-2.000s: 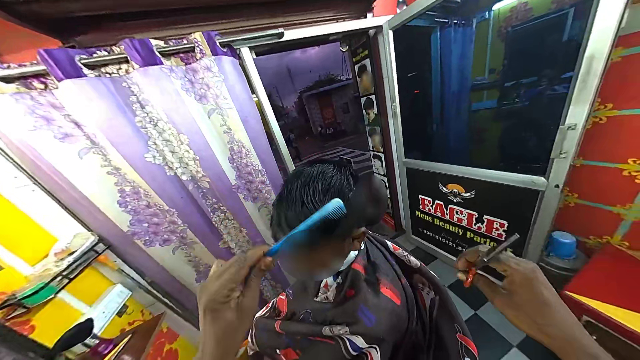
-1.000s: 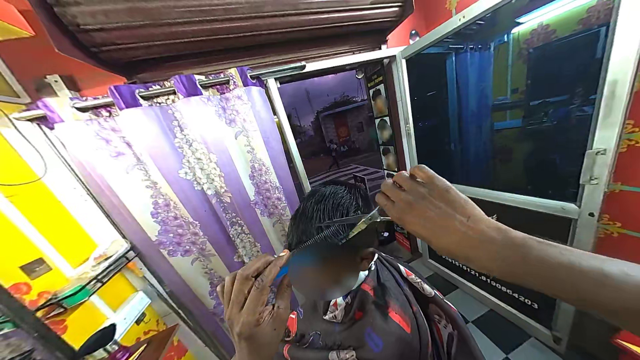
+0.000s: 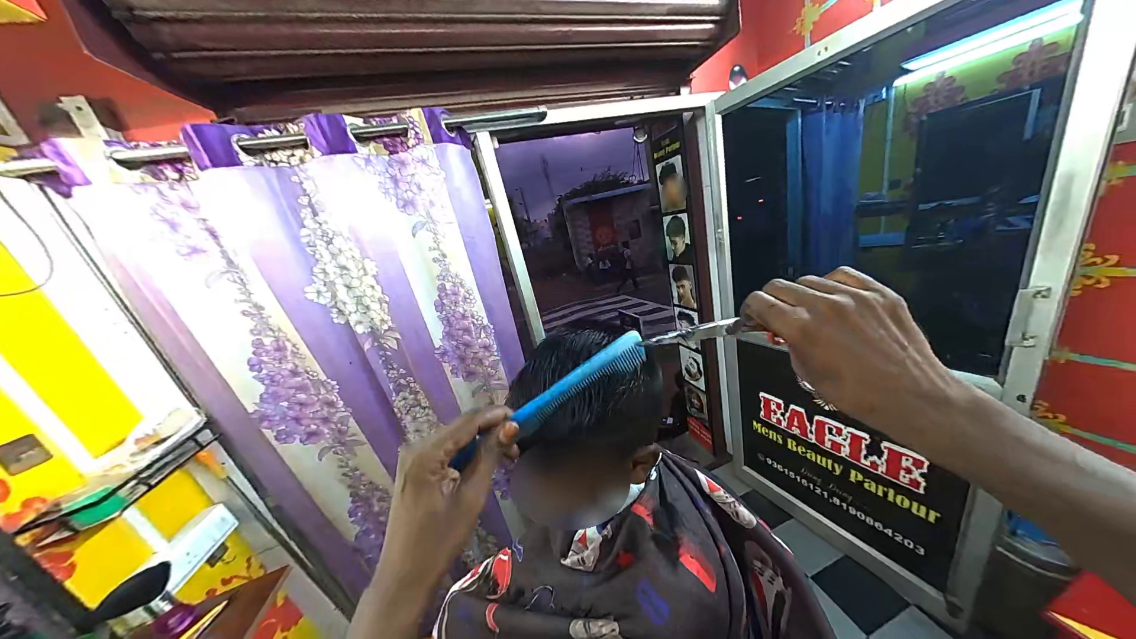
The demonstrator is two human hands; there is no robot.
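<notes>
A seated person wears a dark patterned barber's cape (image 3: 657, 577), and their short black hair (image 3: 568, 382) looks wet. My left hand (image 3: 444, 497) grips a blue plastic comb (image 3: 577, 382) by its lower end. The comb slants up to the right across the top and front of the hair. My right hand (image 3: 843, 346) is raised to the right of the head, its fingers closed around the handles of metal hair scissors (image 3: 697, 333). The scissors' blades point left, their tips beside the comb's upper end. Whether the blades touch any hair cannot be told.
A purple floral curtain (image 3: 355, 355) hangs from a rod behind on the left. An open glass door (image 3: 887, 204) with a lettered lower panel stands at right, above a checkered floor (image 3: 861, 586). At lower left are a shelf (image 3: 115, 484) and a black brush (image 3: 133, 590).
Two seconds ago my right hand was low at right, apart from the head; it then came over the forehead with the scissors. Now the comb and scissors are higher, near the top of the hair.
</notes>
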